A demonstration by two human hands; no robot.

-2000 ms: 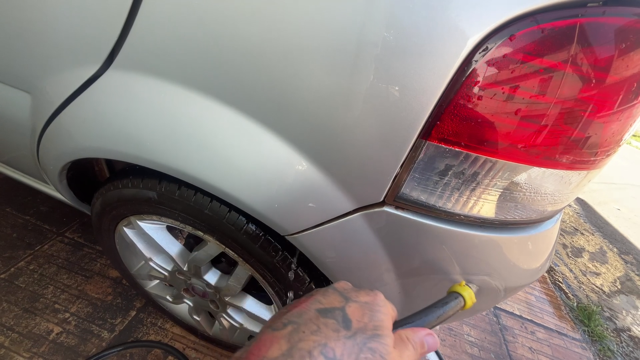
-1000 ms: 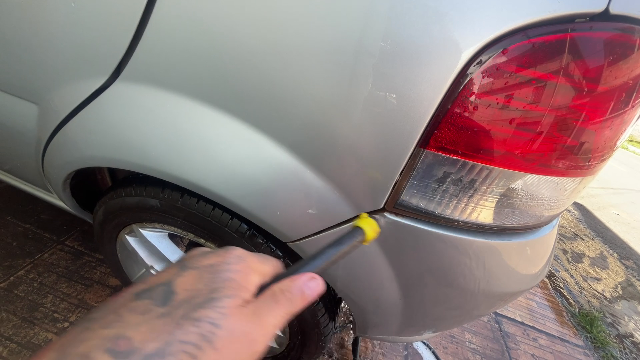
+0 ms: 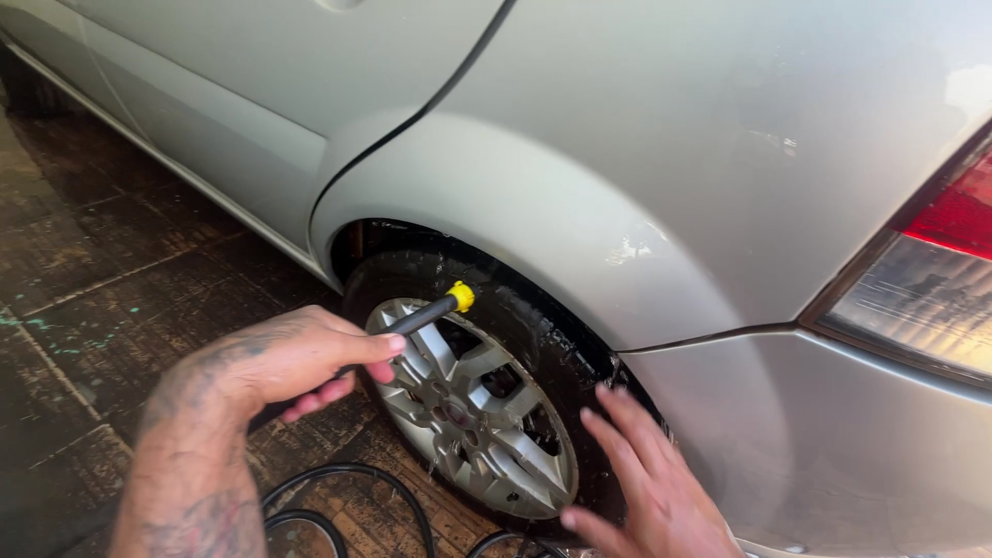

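Note:
My left hand (image 3: pixel 310 360) grips a black spray lance (image 3: pixel 422 314) with a yellow nozzle tip (image 3: pixel 463 296). The tip is in front of the upper part of a car's rear tire (image 3: pixel 535 318), above the silver wheel rim (image 3: pixel 473 418). Water droplets show around the tire. My right hand (image 3: pixel 651 473) is at the lower right, in front of the tire's edge and the bumper, fingers apart, holding nothing. The lance's rear part is partly hidden behind my left hand and forearm.
The silver car's rear fender (image 3: pixel 542 201), rear door (image 3: pixel 248 77), bumper (image 3: pixel 744 434) and tail light (image 3: pixel 922 287) surround the wheel. A black hose (image 3: pixel 411 496) lies in loops on the wet brown tiled floor (image 3: pixel 116 310) beside the wheel.
The lance tip has moved from in front of the bumper seam to the tire. My right hand has come into view at the lower right. The view has shifted toward the wheel.

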